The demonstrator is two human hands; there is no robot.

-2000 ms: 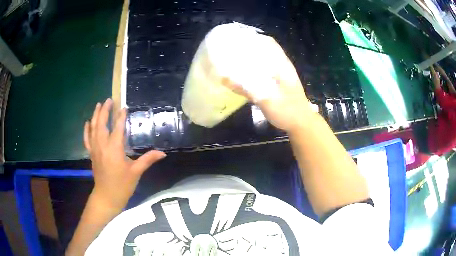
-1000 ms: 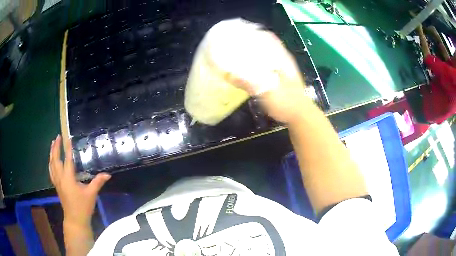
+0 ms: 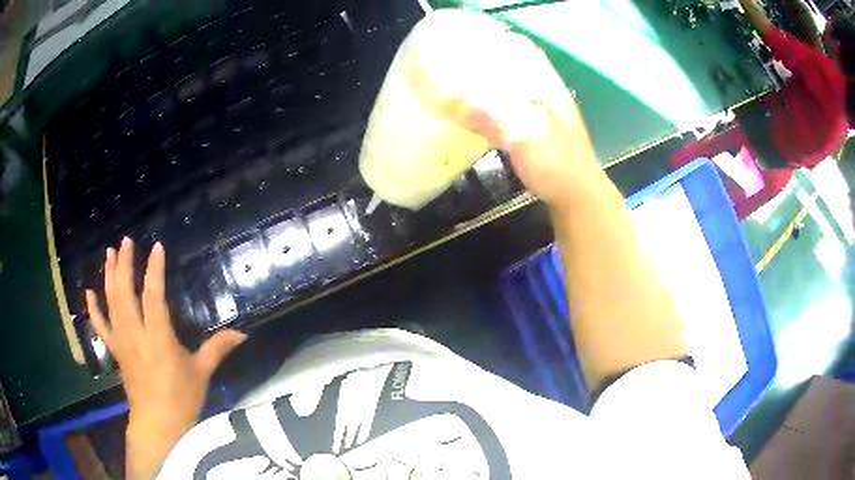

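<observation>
My right hand (image 3: 530,141) is shut on a pale yellow squeeze bottle (image 3: 412,141), tilted with its thin nozzle pointing down close over the front rows of black parts. Glare hides some of the fingers. A board (image 3: 54,253) with a tan edge lies on the bench, covered in tight rows of glossy black parts (image 3: 286,246). My left hand (image 3: 150,328) has its fingers spread over the board's near left corner and holds nothing. Whether its fingertips touch the parts I cannot tell.
The green bench top (image 3: 600,103) shows right of the board. A blue tote (image 3: 741,300) with a white sheet stands at the lower right, another blue tote (image 3: 58,455) at the lower left. A person in a red sleeve (image 3: 811,98) is at the upper right.
The board has shifted left and turned, its left side nearer me. My left hand went left with its edge, then came onto the corner. The bottle has moved slightly right and up.
</observation>
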